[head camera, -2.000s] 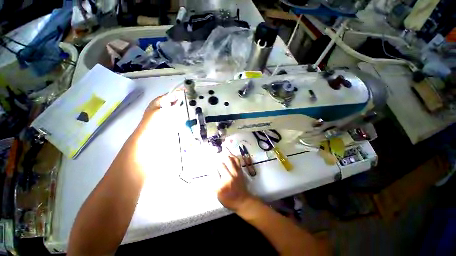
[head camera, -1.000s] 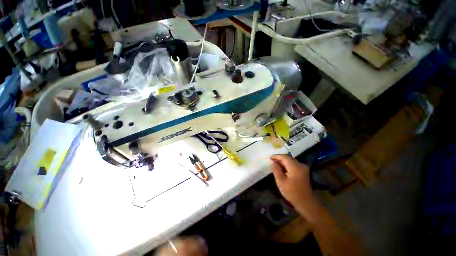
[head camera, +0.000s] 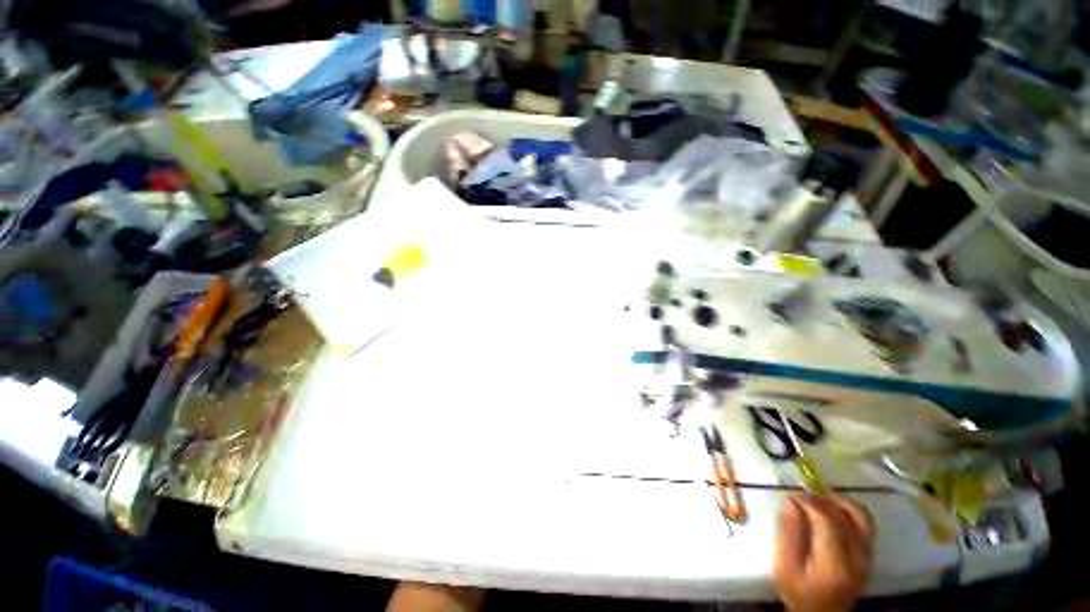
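The white sewing machine with a teal stripe stands at the right, blurred. Orange thread snips lie below its needle area. Black-handled scissors lie beside them, with a yellow-handled screwdriver across or next to them. My right hand is at the table's front edge, fingers curled, at the lower end of the yellow handle; whether it grips the handle is unclear. My left hand shows only as a blurred bit of skin at the bottom edge, mostly cut off.
Paper sheets with a yellow patch lie at the table's left. A cluttered tool tray with an orange-handled tool is further left. A white bin of cloth scraps stands behind. The accessory tray is at the right end. A blue basket is at lower left.
The view has swung left, bringing in the tool tray. My right hand has moved from near the accessory tray to the yellow handle's end. My left hand has left the needle area for the bottom edge.
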